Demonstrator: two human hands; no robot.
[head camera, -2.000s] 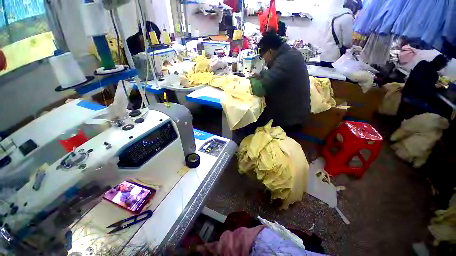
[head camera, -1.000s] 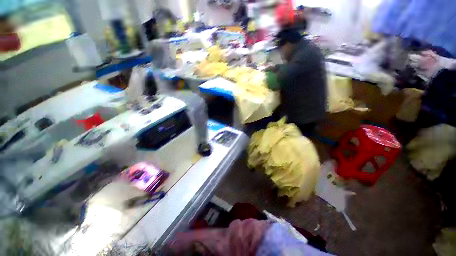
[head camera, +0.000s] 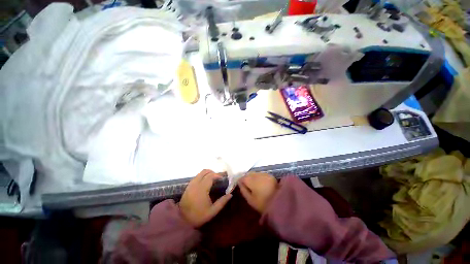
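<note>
A small white cloth piece (head camera: 237, 167) lies over the table's front edge. My left hand (head camera: 202, 198) is at its left side, thumb and fingers on its lower end. My right hand (head camera: 258, 191) pinches its lower right part. The white sewing machine (head camera: 319, 49) stands behind, its needle area brightly lit and washed out. A large white garment heap (head camera: 98, 93) lies to the left. The yellow sewing lamp (head camera: 186, 82) is left of the machine head.
A lit smartphone (head camera: 301, 103) and dark blue thread snips (head camera: 286, 122) lie on the machine bed. A black roll (head camera: 381, 118) is near the right end. A grey ruler tape (head camera: 330, 166) runs along the front edge. Yellow cloth (head camera: 430, 198) is heaped at the lower right.
The view has swung left and down from the workshop to the machine and table front. Both my hands and the white cloth have come into view.
</note>
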